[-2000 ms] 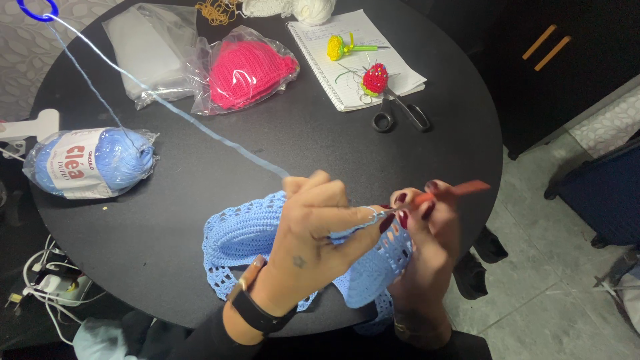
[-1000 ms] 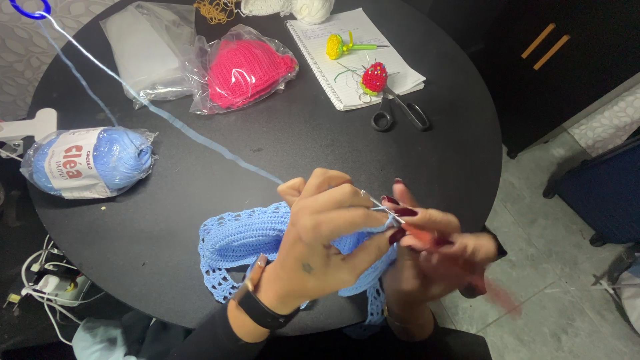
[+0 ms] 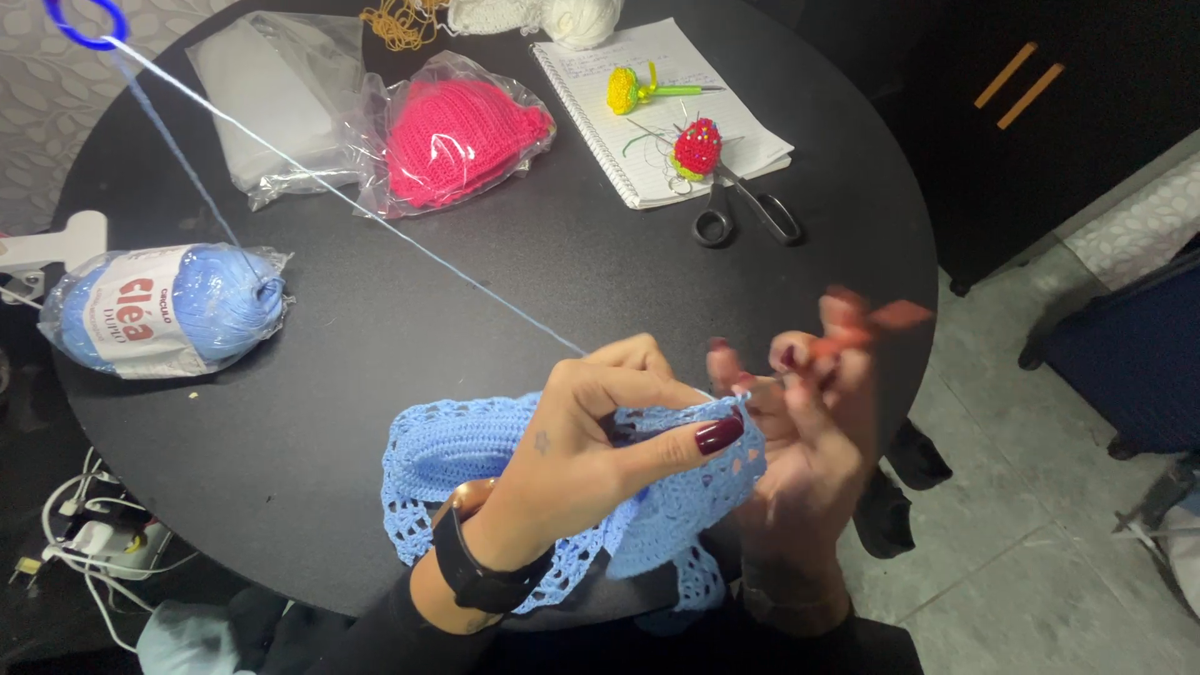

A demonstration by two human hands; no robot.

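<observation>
Blue crocheted fabric [image 3: 469, 441] with an openwork edge lies at the table's near edge. My left hand [image 3: 600, 450], with a dark watch at the wrist, pinches its upper edge between thumb and fingers. At the right, my right hand [image 3: 816, 422] holds a crochet hook with an orange-red handle [image 3: 862, 333], blurred, by the raised edge of the fabric. Light blue yarn [image 3: 412, 239] runs from a blue ring [image 3: 89, 21] at the top left down to my left hand. A second strand goes from the ring to the wrapped ball of blue yarn [image 3: 187, 309].
On the round black table [image 3: 375, 309] are a bagged pink crocheted piece [image 3: 459, 141], a clear plastic bag [image 3: 281, 112], a spiral notebook [image 3: 600, 122], a yellow crocheted flower [image 3: 622, 90], a red pincushion [image 3: 698, 147], scissors [image 3: 764, 211] and white yarn [image 3: 581, 19]. Cables [image 3: 94, 534] hang at the lower left.
My right hand and the hook have moved up from their lower place one second ago, and the hook's handle points up and right again. My left hand keeps its hold on the blue fabric.
</observation>
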